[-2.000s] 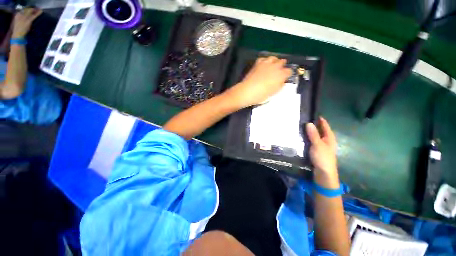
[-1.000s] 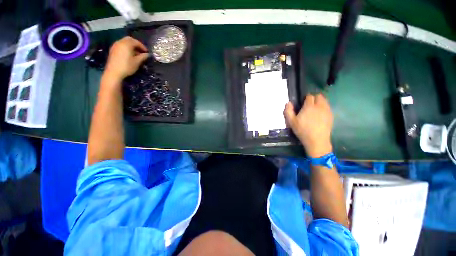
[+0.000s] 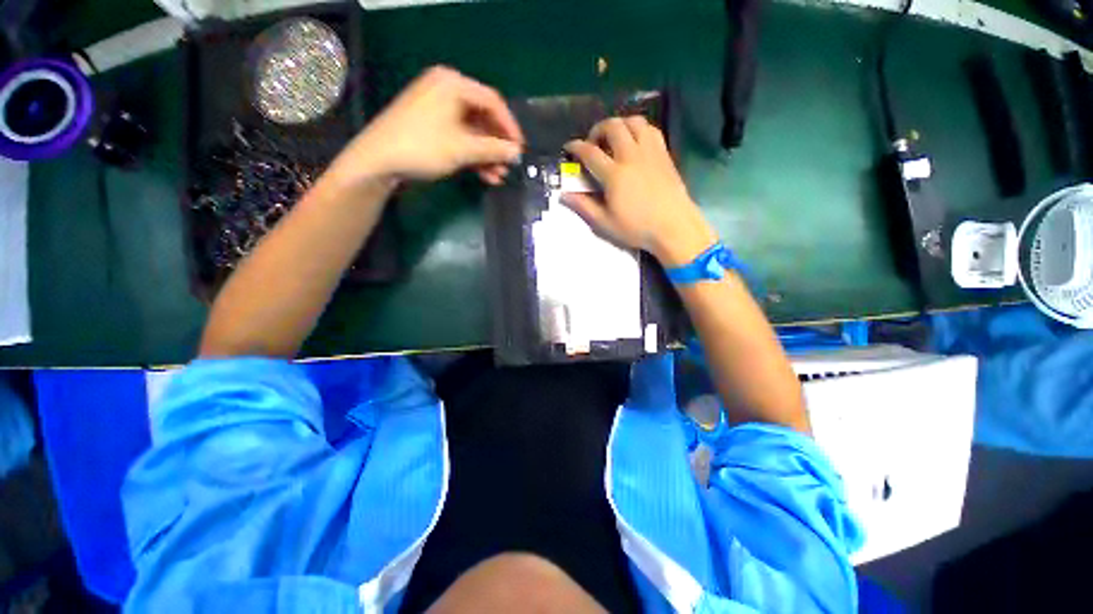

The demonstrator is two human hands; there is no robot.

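The opened tablet unit (image 3: 587, 270), with a large white battery area, lies in a black fixture (image 3: 511, 300) on the bench. Its circuit-board end, with a yellow patch (image 3: 571, 169), is at the far end. My left hand (image 3: 450, 130) is just left of that end, thumb and fingertips pinched together on a tiny light bit, too small to name. My right hand (image 3: 635, 186) lies over the far right part of the unit, fingers bent and apart, thumb and forefinger on either side of the yellow patch. It hides part of the board.
A black parts tray (image 3: 381, 240) on the left holds a screw dish (image 3: 300, 72) and a heap of dark parts (image 3: 246, 192). A purple-ringed device (image 3: 42, 108) is far left. An electric screwdriver (image 3: 740, 78) hangs beyond my right hand. A slim black box (image 3: 913, 228) lies right.
My left hand has moved from the parts tray to the unit's far left corner. My right hand has gone from the fixture's right edge up onto the board end. The view has shifted.
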